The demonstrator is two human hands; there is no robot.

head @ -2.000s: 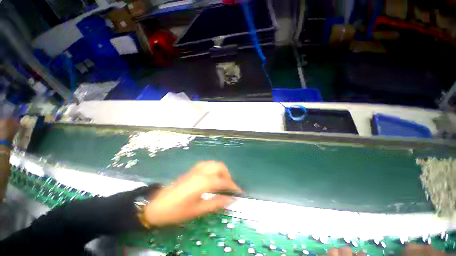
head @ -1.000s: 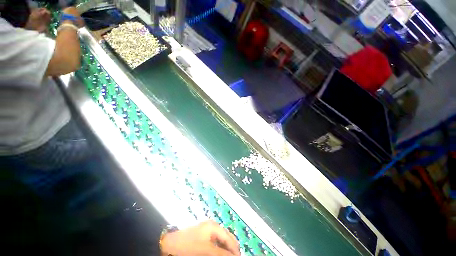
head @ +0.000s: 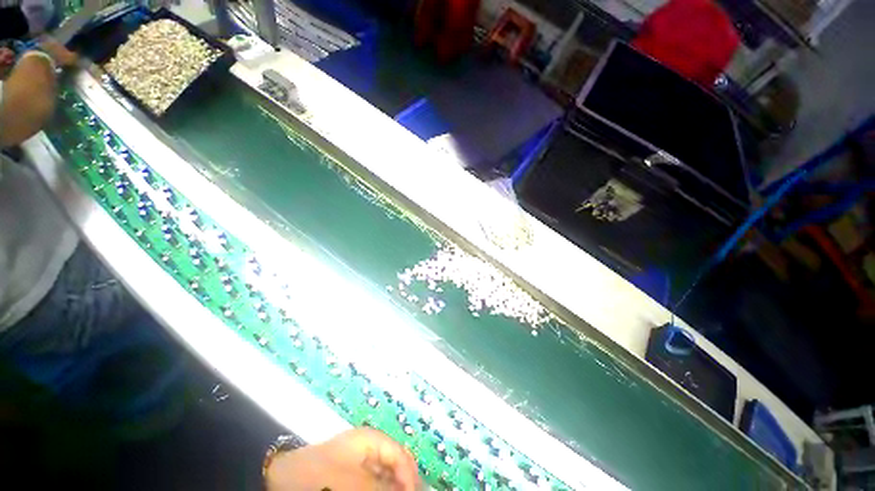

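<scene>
My left hand (head: 347, 462) is at the bottom edge, partly cut off, over the near part of the green circuit board panel (head: 197, 273). A watch or bracelet is on its wrist. Its fingers are curled, and whether they hold anything is hidden. Small black, blue and silver components stand on the boards. A loose pile of small white components (head: 480, 285) lies on the dark green belt (head: 350, 230), beyond the shiny board rail (head: 384, 321). My right hand is out of the picture.
A black tray of cream components (head: 161, 65) stands at the belt's far left end, near another person's arm (head: 29, 101). The white ledge (head: 384, 139) holds a clear bag (head: 504, 216), a black tray with a blue ring (head: 693, 369) and a blue tray (head: 768, 436).
The view has turned left and tilted since the first frame. My left hand has gone from the belt's near edge to over the boards. Fingertips at the first frame's bottom edge are gone.
</scene>
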